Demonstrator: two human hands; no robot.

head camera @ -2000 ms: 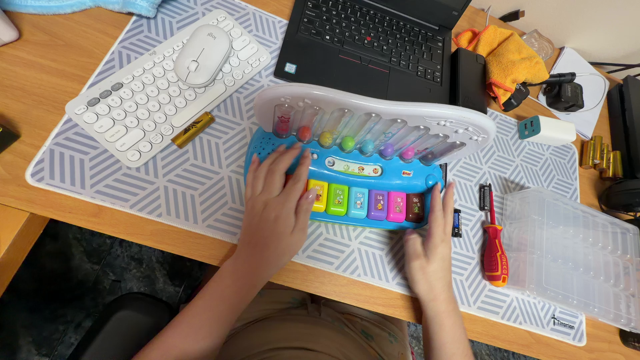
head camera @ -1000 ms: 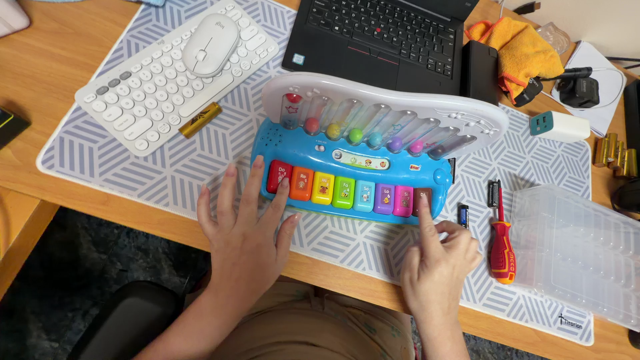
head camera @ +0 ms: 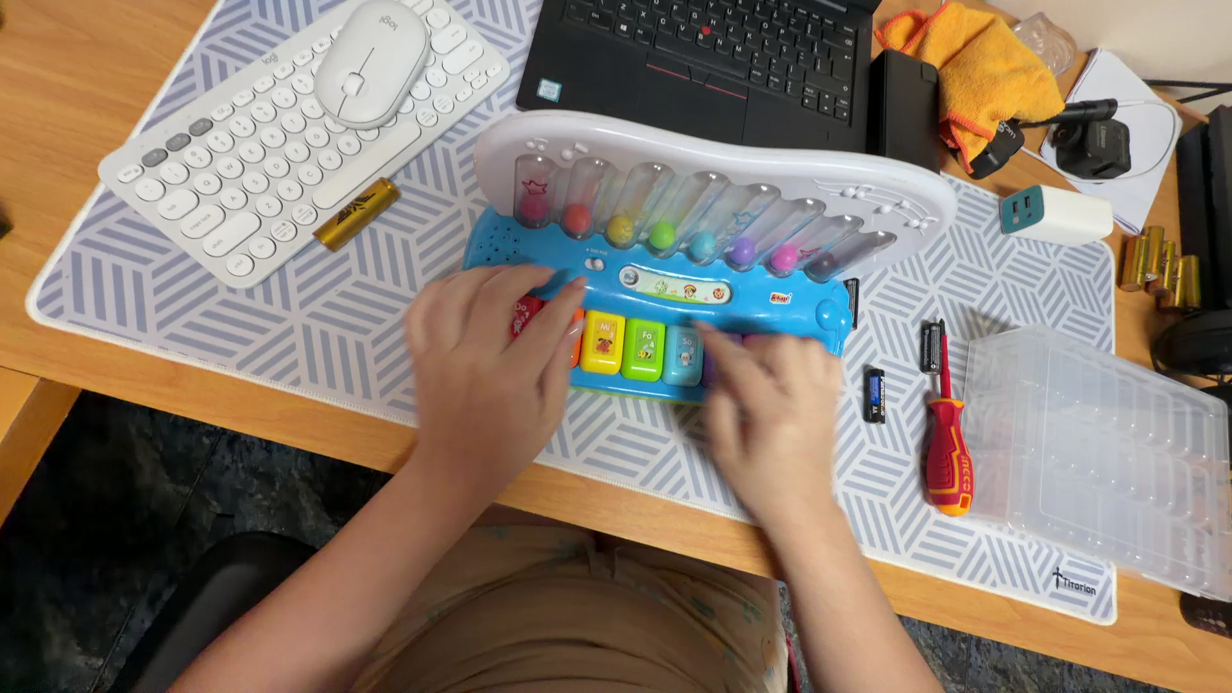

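A blue and white toy piano (head camera: 799,306) lies on the patterned desk mat, with coloured balls in clear tubes along its raised back panel. My left hand (head camera: 486,356) is over its left end, fingers apart near the red and orange keys, partly hiding them. The index finger of my right hand (head camera: 770,404) points at the blue key (head camera: 683,355), and the hand covers the keys at the right end. Whether that fingertip touches the toy I cannot tell. The yellow key (head camera: 603,343) and green key (head camera: 643,349) show between my hands. Neither hand holds anything.
A white keyboard (head camera: 241,192), a mouse (head camera: 372,63) and a gold battery (head camera: 357,214) lie at left. A black laptop (head camera: 616,87) stands behind the toy. To the right are dark batteries (head camera: 874,396), a red screwdriver (head camera: 950,457), a clear plastic case (head camera: 1097,462) and an orange cloth (head camera: 991,72).
My right hand has moved left from the toy's right-end key to around its blue key. My left hand has moved up from the front edge onto the toy's left end.
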